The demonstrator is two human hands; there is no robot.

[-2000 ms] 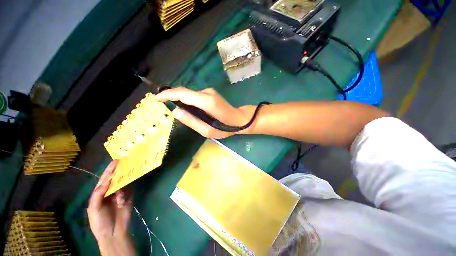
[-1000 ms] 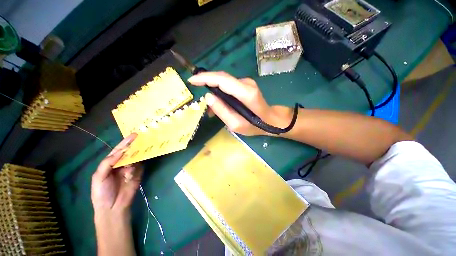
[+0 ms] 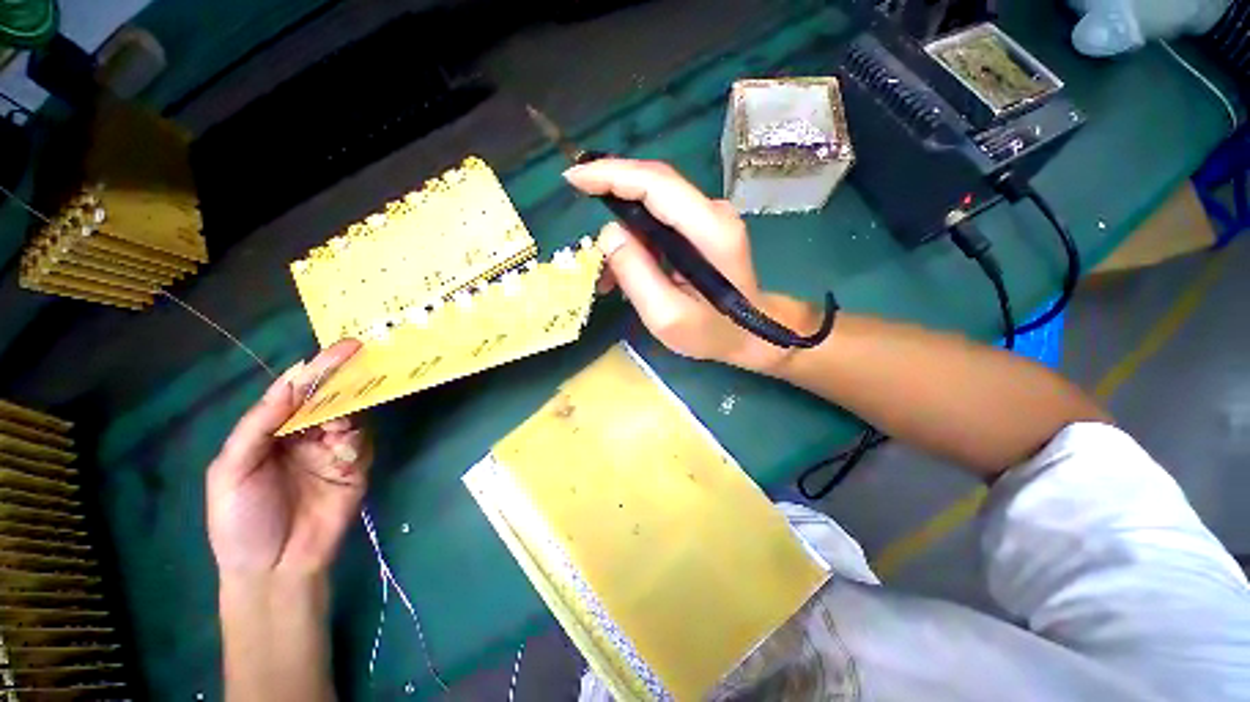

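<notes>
A yellow PCB panel (image 3: pixel 459 340) is held tilted between my two hands, its toothed edge up. My left hand (image 3: pixel 291 473) grips its left end, with thin solder wire (image 3: pixel 219 329) running by the fingers. My right hand (image 3: pixel 672 254) pinches its right end and also holds the black soldering iron (image 3: pixel 685 261), tip pointing up and left. Another yellow panel (image 3: pixel 411 247) lies flat on the mat just behind the held one. A plain tan board (image 3: pixel 651 514) on a white-edged stack lies near my lap.
A whitish open box (image 3: pixel 786 172) stands beside the black soldering station (image 3: pixel 946 151) at the back right. Upright yellow board stacks stand at the left (image 3: pixel 151 206) and lower left (image 3: pixel 55 549). A black cord loops off the bench edge. Loose wire lies on the green mat (image 3: pixel 452 549).
The held panel has turned from steep to nearly level and moved down and right relative to the flat panel, which is now exposed behind it. Both hands still hold it.
</notes>
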